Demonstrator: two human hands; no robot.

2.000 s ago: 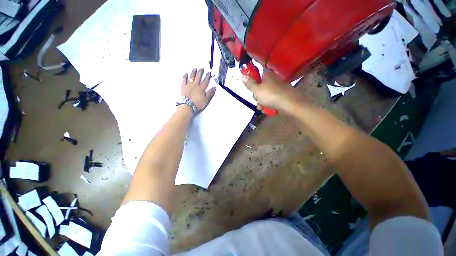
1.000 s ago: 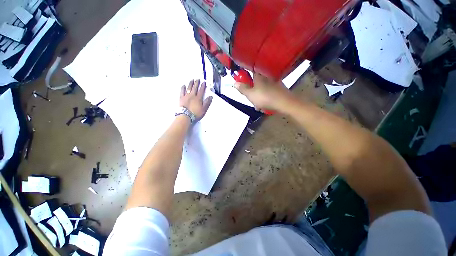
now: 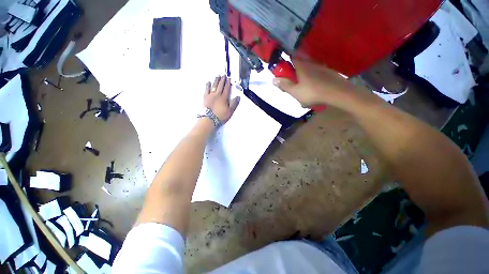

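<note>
The red and black cutting machine (image 3: pixel 370 32) fills the upper right. My right hand (image 3: pixel 308 83) is closed around its red handle (image 3: pixel 284 70). The upright blade and stand (image 3: pixel 244 72) stand at the cut in the fabric lay, whose top is white marker paper (image 3: pixel 241 139). Black fabric edges (image 3: pixel 273 111) show along the curved cut. My left hand (image 3: pixel 220 100) lies flat on the paper, fingers spread, just left of the blade. A dark flat rectangle (image 3: pixel 165 43) lies on the paper. The base plate is hidden.
Small white-topped cut pieces (image 3: pixel 96 245) and a long yellow-tan strip (image 3: pixel 40 222) are at lower left. Larger cut stacks (image 3: pixel 48 32) are at upper left, another (image 3: pixel 442 59) at upper right. Black scraps (image 3: pixel 104 107) lie on the brown table (image 3: pixel 300 182). Green floor (image 3: pixel 370 225) shows at lower right.
The machine and my right hand have shifted right relative to my left hand, and the gap between the cut edges looks wider. My left hand still rests on the paper. The whole view has shifted slightly.
</note>
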